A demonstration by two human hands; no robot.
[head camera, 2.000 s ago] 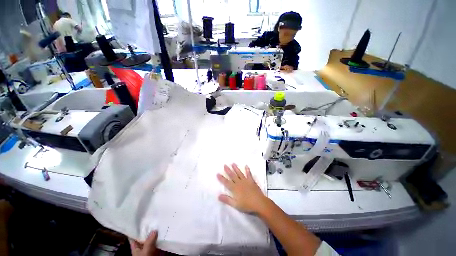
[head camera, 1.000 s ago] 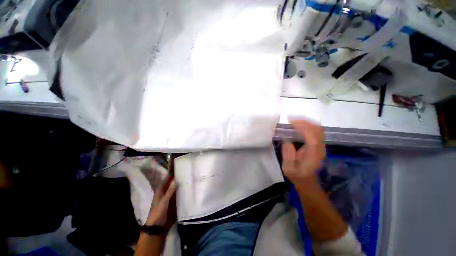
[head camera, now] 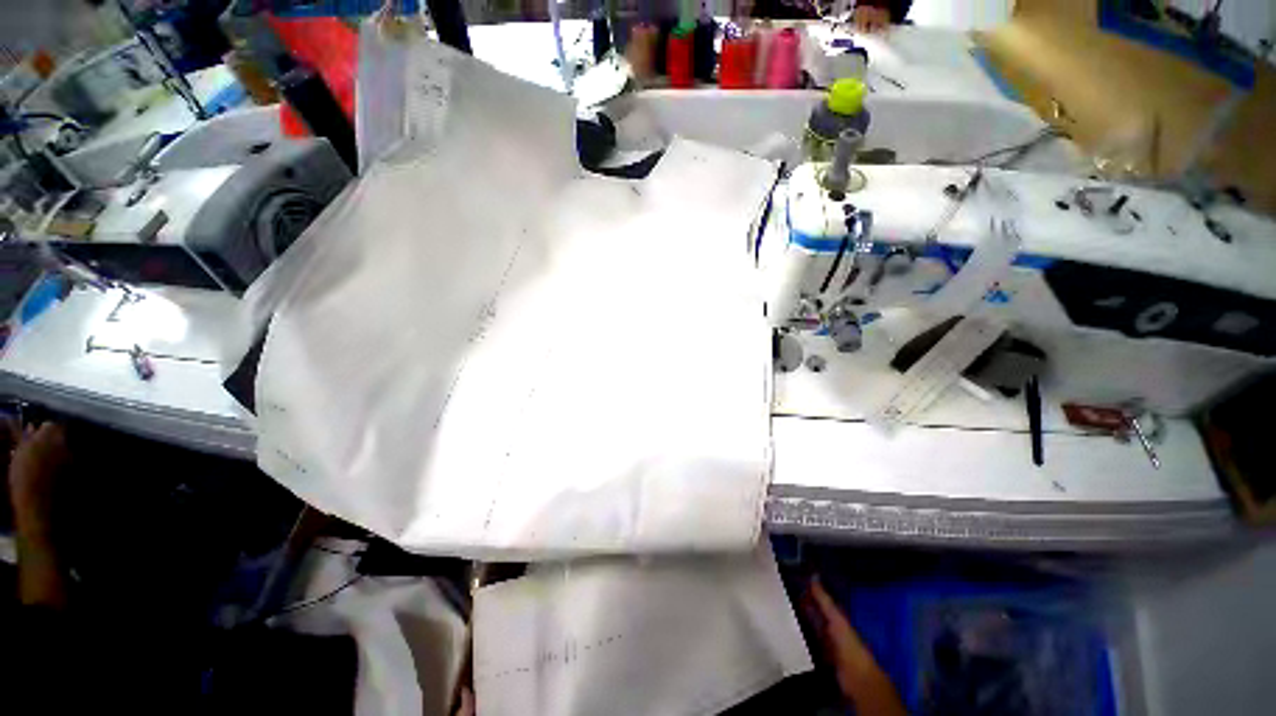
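Observation:
A large off-white pattern sheet (head camera: 546,350) with fine dashed lines lies over the table, covering much of the middle. Dark fabric shows at its left edge and top notch. Its lower part (head camera: 630,643) bends down over the table's front edge towards my lap. My right hand (head camera: 837,636) is low, beside the right edge of this hanging part; its fingers are blurred and partly hidden. Only a sliver of my left hand (head camera: 468,694) shows at the bottom edge, by the sheet's lower left side. Whether either hand grips the sheet is unclear.
A white sewing machine (head camera: 1008,238) stands right, with paper strips (head camera: 940,371) and a black tool (head camera: 1034,420) on its bed. Another machine (head camera: 210,210) stands left. Thread spools (head camera: 738,59) stand behind. A blue crate (head camera: 910,616) is below right. Another person's hand (head camera: 35,469) shows far left.
My right hand has gone from flat on the sheet to below the table edge at its right side. My left hand has dropped almost out of view. The camera first dipped, then rose partly again.

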